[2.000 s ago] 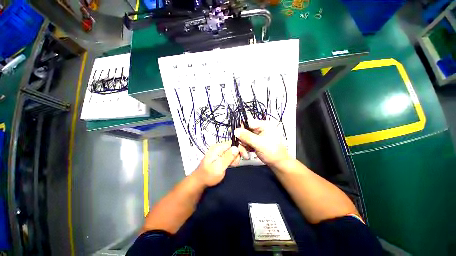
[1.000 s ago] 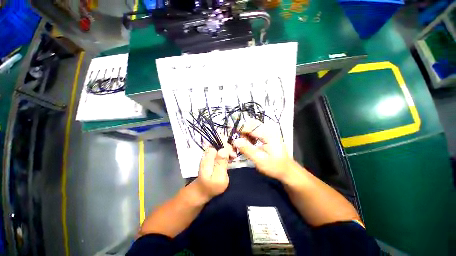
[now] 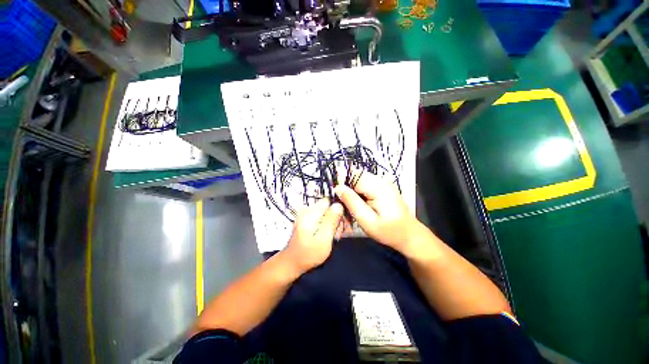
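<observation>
A large white sheet (image 3: 267, 106) with printed marks leans from my lap against the bench edge. Black wire sets (image 3: 295, 167) lie on it, tangled in the middle with their ends spread in rows. My left hand (image 3: 314, 229) and my right hand (image 3: 376, 206) meet over the lower middle of the sheet. Both hold a bundle of thin black wires (image 3: 329, 174) whose upper ends point away from me over the tangle. The fingers hide the lower part of the bundle, and the wire tips are too small to tell.
A dark crimping press (image 3: 299, 35) stands on the green bench (image 3: 470, 53) beyond the sheet. Yellow-orange loops (image 3: 420, 10) and a blue bin (image 3: 523, 21) are at the back right. A second white sheet (image 3: 149, 149) with black wires lies at the left. A badge (image 3: 381, 318) hangs at my chest.
A second ago, the wires were fanned out to the left from my left hand, apart from those at my right. Now my hands are together and the wires form one narrower bundle.
</observation>
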